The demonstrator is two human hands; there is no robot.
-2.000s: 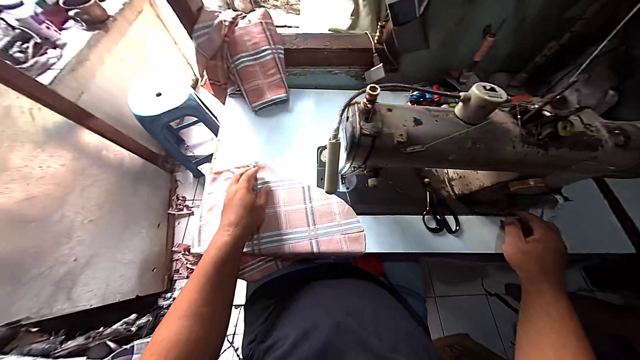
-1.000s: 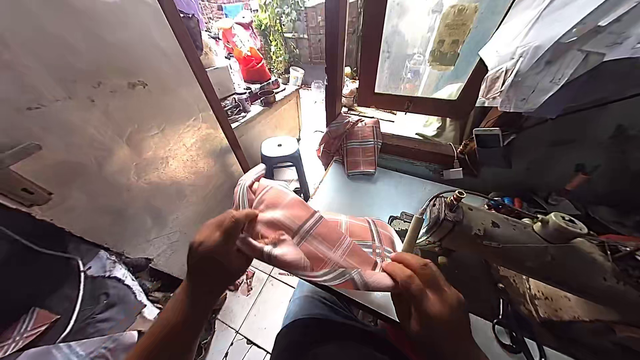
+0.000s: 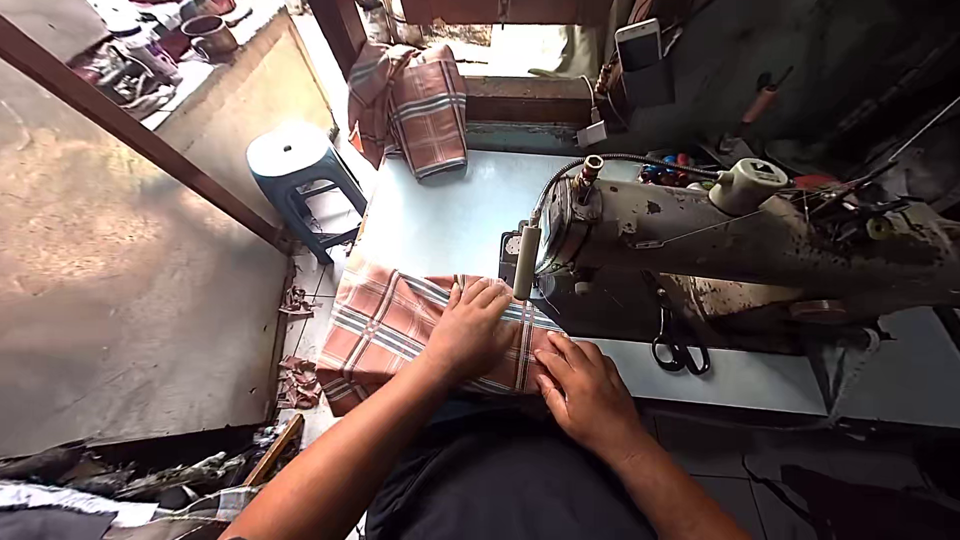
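Observation:
A pink plaid cloth (image 3: 382, 322) lies on the near left part of the sewing table (image 3: 427, 217), its left side hanging over the edge. My left hand (image 3: 474, 326) rests flat on it, just left of the sewing machine's (image 3: 675, 225) needle area. At the cloth's right edge my right hand (image 3: 589, 386) touches it with bent fingers; whether the fabric is pinched there cannot be told. The machine's head hides the needle. Black-handled scissors (image 3: 679, 352) lie right of my right hand, on the table beside the machine bed.
More plaid cloth (image 3: 429, 105) is heaped at the table's far left corner. A blue plastic stool (image 3: 296, 161) stands left of the table. Small coloured items (image 3: 667, 171) lie behind the machine. A phone (image 3: 639, 45) sits in a holder by the window frame. Fabric scraps (image 3: 300, 386) litter the floor.
The cloth, held up in both hands a second ago, now lies on the table by the machine head. Both hands have come down with it. The view has swung down and right.

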